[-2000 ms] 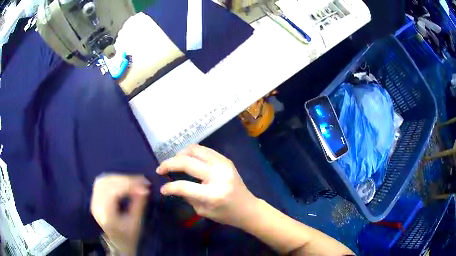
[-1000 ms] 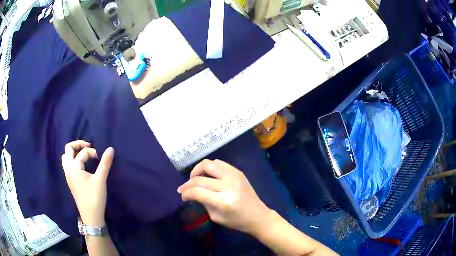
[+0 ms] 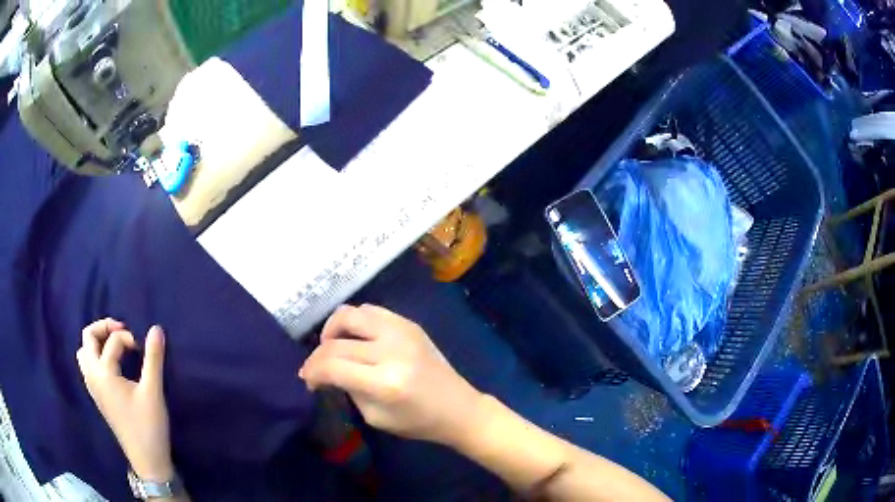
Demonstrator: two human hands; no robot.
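Observation:
Dark navy fabric point(image 3: 211, 333) spreads from under the machine head point(image 3: 93, 88) over the left side and my lap. A bright blue curved guide point(image 3: 177, 168) sits beside the presser foot, above the fabric's upper edge. My left hand point(image 3: 128, 382), with a watch at the wrist, lies on the fabric, thumb and curled fingers apart. My right hand point(image 3: 378, 371) has its fingertips bunched at the fabric's right edge, apparently pinching it; the grip itself is partly hidden. The needle is too small to make out.
A small navy piece point(image 3: 368, 83) with a white strip point(image 3: 315, 64) lies on the white table point(image 3: 393, 181). A blue pen point(image 3: 517, 63) lies farther right. A phone point(image 3: 593, 255) rests on the edge of a dark blue basket point(image 3: 731, 397) holding a light-blue bag point(image 3: 677, 245).
The blurred left hand has moved left, away from the right hand, and opened onto the fabric. The right hand's spread fingers have closed at the edge. The camera view has shifted.

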